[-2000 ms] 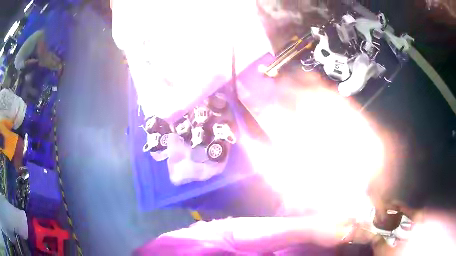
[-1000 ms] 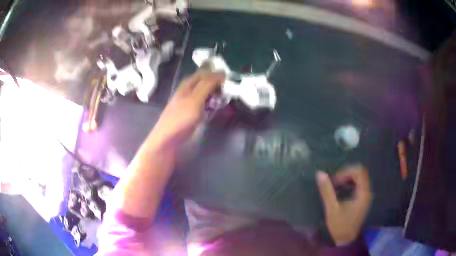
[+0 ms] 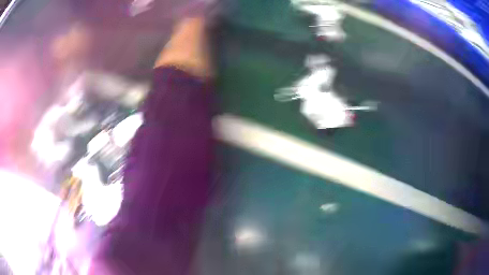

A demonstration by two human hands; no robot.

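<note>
The picture is strongly blurred. A forearm in a dark purple sleeve, seemingly my left, reaches up left of the middle. The bare wrist and part of my left hand (image 3: pixel 187 45) show near the top edge; the fingers cannot be made out, nor whether they hold anything. My right hand is not in view. A white toy scooter body (image 3: pixel 323 99) lies on the green surface right of the arm, apart from it. Another white toy body (image 3: pixel 326 22) lies beyond it at the top. A cluster of white toy bodies (image 3: pixel 102 196) is left of the sleeve, partly hidden by it.
A pale line (image 3: pixel 343 169) crosses the green surface (image 3: pixel 268 198). Small whitish blurred spots (image 3: pixel 248 237) show near the bottom. A blue bin edge (image 3: pixel 447 27) is at the top right. A blurred skin-coloured patch is at the upper left. Bright glare covers the lower left.
The view has swung towards the far side of the bench. The left hand no longer shows on a toy body but reaches to the top edge. The right hand has left the picture.
</note>
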